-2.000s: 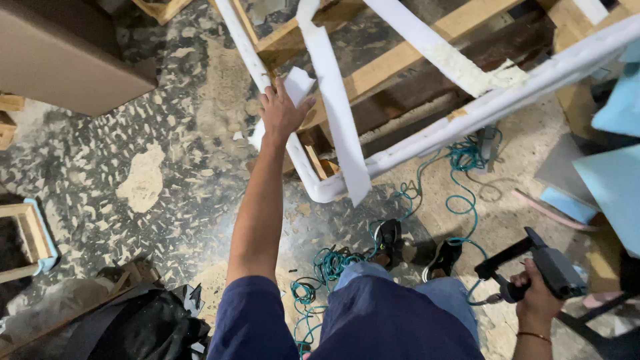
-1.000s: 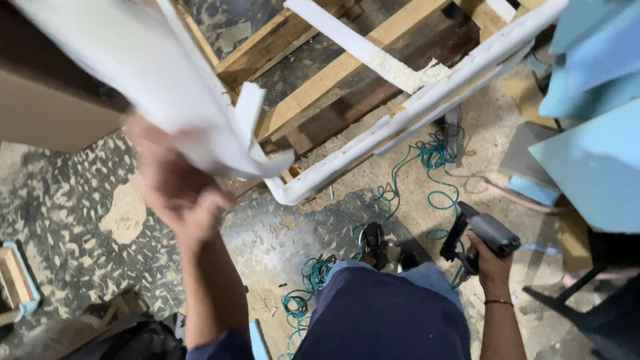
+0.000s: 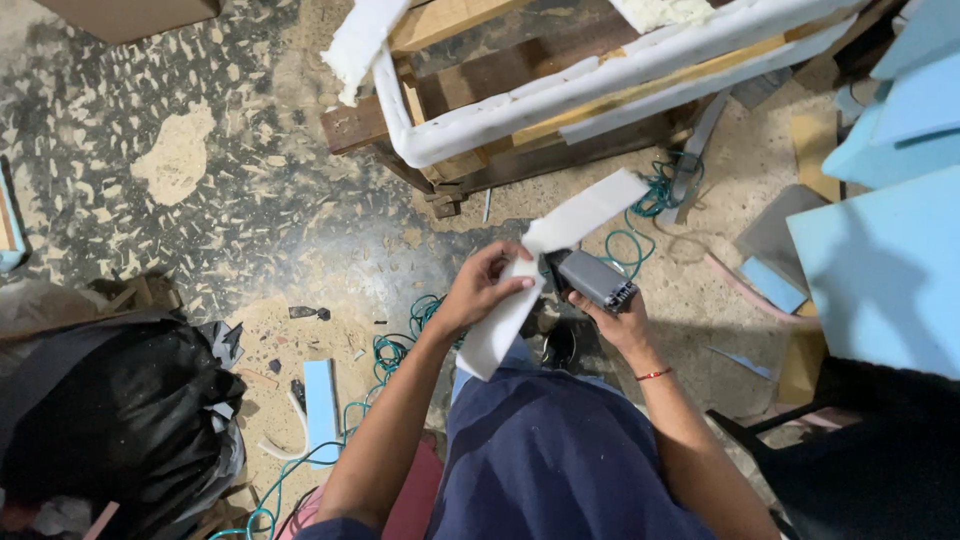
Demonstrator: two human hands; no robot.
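Note:
My left hand [image 3: 491, 289] pinches a strip of white foam [image 3: 589, 208] near its middle, in front of my body. One end of the strip points up and right, the other hangs down by my shirt. My right hand [image 3: 616, 315] is closed around a grey and black power tool, apparently a staple gun [image 3: 592, 276], whose front lies close to the strip. Beyond both hands stands a wooden furniture frame [image 3: 450, 163], its edge wrapped in white foam [image 3: 510, 105]. Another white foam piece [image 3: 367, 41] lies over its left corner.
A teal air hose [image 3: 390, 352] lies coiled on the floor near my feet, with more coils [image 3: 664, 187] by the frame. Blue foam sheets [image 3: 885, 262] are piled at the right. A black bag [image 3: 127, 412] lies lower left, a blue foam strip [image 3: 321, 409] beside it.
My left hand has come back from the frame's left corner to my body with white foam. My right hand has brought the tool in from the right, beside the foam.

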